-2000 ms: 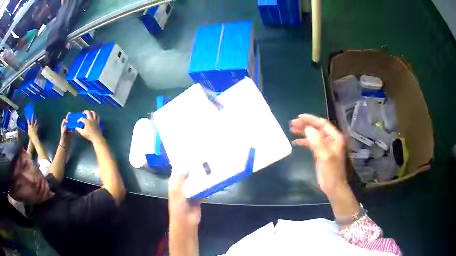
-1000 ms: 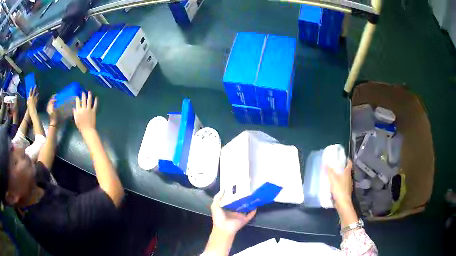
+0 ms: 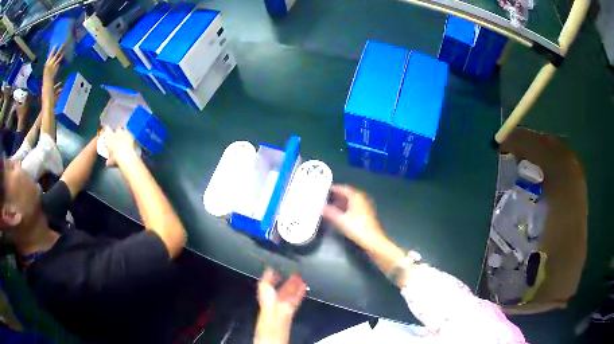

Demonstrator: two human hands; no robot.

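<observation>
An open blue box [image 3: 252,224] with a pale inside and a raised blue flap stands on the green bench in front of me. One white oval device [image 3: 230,179] lies at its left side, and another white oval device [image 3: 306,202] lies at its right side. My right hand [image 3: 351,213] is at the right edge of the right oval device, fingers spread and blurred; whether it touches it is unclear. My left hand [image 3: 281,295] is below the box at the bench's front edge, palm up, fingers apart and empty.
Blue boxes [image 3: 397,107] are stacked behind; more stacked boxes [image 3: 182,50] stand at upper left. A brown carton [image 3: 569,222] of plastic parts is at right, below a pale tube frame [image 3: 528,101]. A coworker [image 3: 108,275] at left handles an open box [image 3: 143,124].
The white box in my left hand is gone from view, and so is the clear and white item at my right hand. My right hand has moved left to the oval device. The view has shifted right.
</observation>
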